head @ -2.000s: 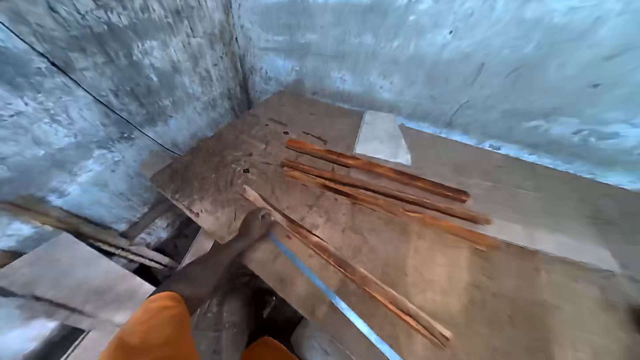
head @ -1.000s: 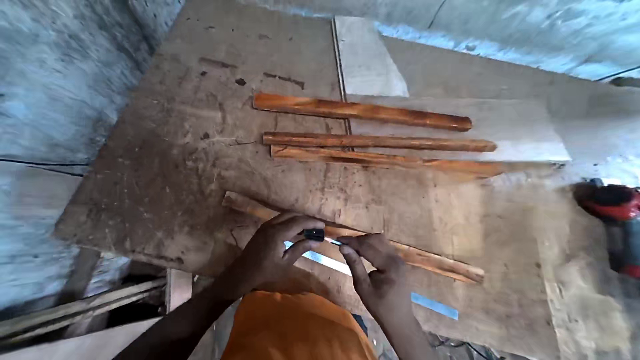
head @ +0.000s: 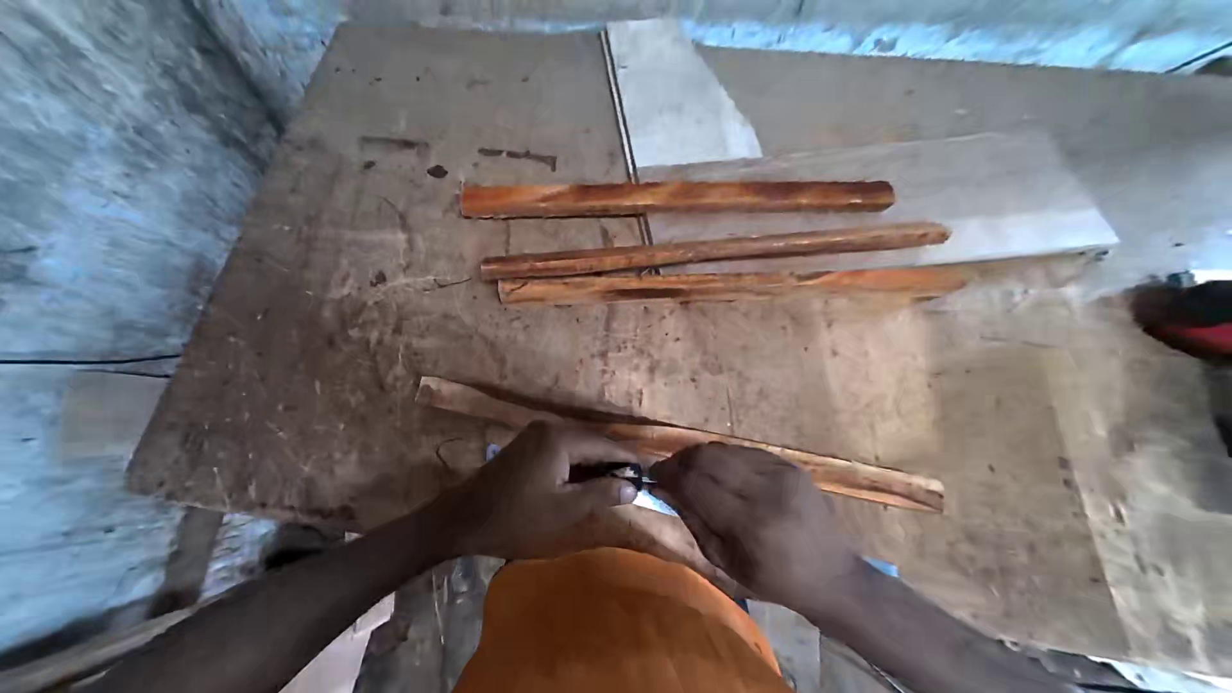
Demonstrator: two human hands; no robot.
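My left hand [head: 553, 481] is closed around a small black object [head: 606, 472], its kind too hidden to tell. My right hand [head: 736, 496] meets it from the right, its fingers pinched on a thin piece at the object's end. Under both hands a metal strip [head: 656, 502] lies along the near edge of the table, mostly covered. Just beyond them a wooden strip [head: 837, 474] slants across the tabletop. Farther back lie three more reddish-brown wooden strips [head: 674, 197], roughly parallel, the nearer two [head: 712, 248] almost touching.
The plywood tabletop [head: 318, 318] meets grey-blue walls [head: 87, 192] behind and at the left. Pale board pieces [head: 674, 96] lie at the back, one under the wooden strips. A red and black tool [head: 1193, 322], partly cut off, is at the right edge.
Two seconds ago my left hand was at the metal strip's end; since then both hands have come together at the small black object. The view has shifted strongly.
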